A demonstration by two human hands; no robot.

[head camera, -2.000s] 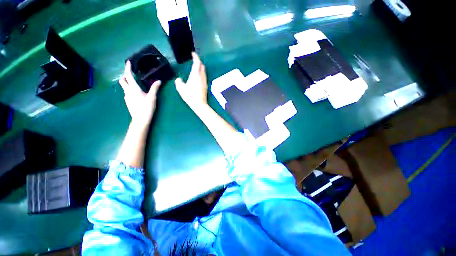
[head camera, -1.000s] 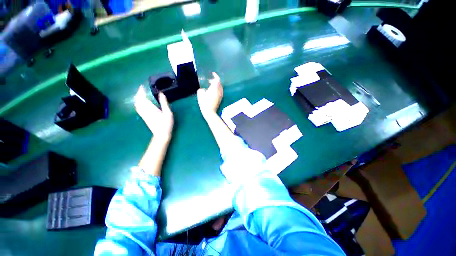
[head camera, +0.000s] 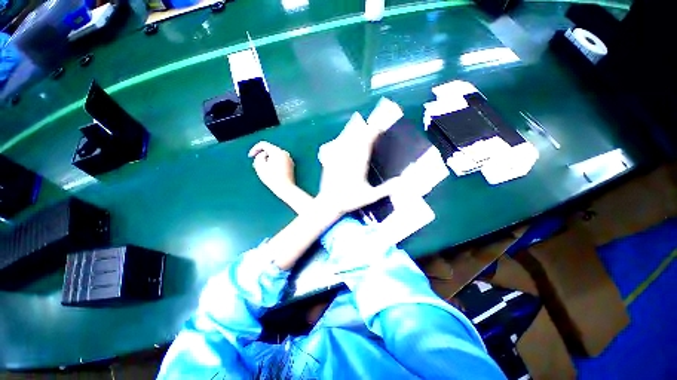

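My arms cross. My left hand (head camera: 347, 162) reaches over to the right and is on a flat carton blank (head camera: 401, 151), thumb along its near flap; the blank looks tilted up, and the hand hides its left part. My right hand (head camera: 273, 168) is left of it above the bench, empty, with fingers loosely curled. A black box with a round recess (head camera: 224, 111) stands beyond my right hand, untouched, its black and white lid upright. A similar box with a raised lid (head camera: 111, 141) stands farther left.
A thicker pile of blanks (head camera: 475, 130) lies to the right. Ribbed black insert stacks (head camera: 93, 274) sit at the left. A white roll (head camera: 588, 43) is far right. Brown cartons (head camera: 571, 274) stand below the bench's right edge.
Both hands have left the open box, which now stands farther off than two seconds ago. My left hand has crossed right onto the blank, which has shifted away from me. My right hand has moved left.
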